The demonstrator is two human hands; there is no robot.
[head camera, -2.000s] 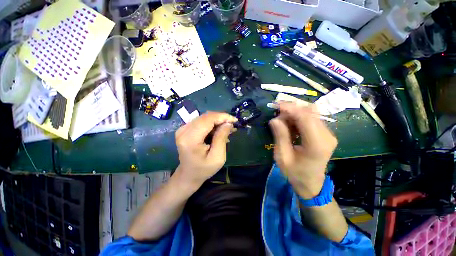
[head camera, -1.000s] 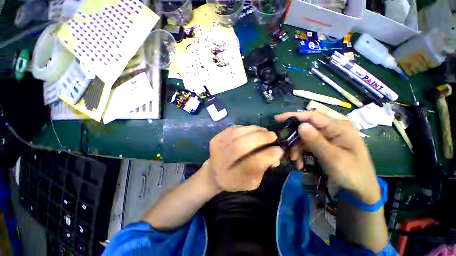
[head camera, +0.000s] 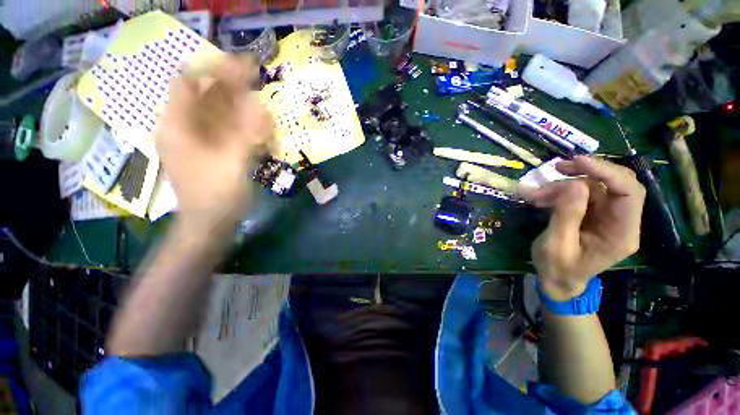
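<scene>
My left hand (head camera: pixel 212 134) is raised over the label sheets at the left. It is blurred, and I cannot tell whether it holds anything. My right hand (head camera: pixel 588 219) is at the right, with thumb and fingers bent beside a crumpled white tissue (head camera: pixel 542 175). The hand partly hides the tissue, and I cannot tell whether it is gripped. A small dark module (head camera: pixel 453 216) lies on the bench, with tiny gold and white parts (head camera: pixel 479 235) to its right and below. Another small module (head camera: pixel 276 176) lies near a pale L-shaped piece (head camera: pixel 322 191).
Black parts (head camera: pixel 395 130) lie in a pile at the bench centre. A paint marker (head camera: pixel 542 119), other slim tools and a white bottle (head camera: pixel 562 79) are at the right. A small hammer (head camera: pixel 688 174) lies at the far right. Cups and white boxes (head camera: pixel 471 36) stand at the back.
My hands have moved apart from the dark piece they held together. My left hand went up and left, my right hand slightly right. The dark module and tiny parts at right of centre are now uncovered.
</scene>
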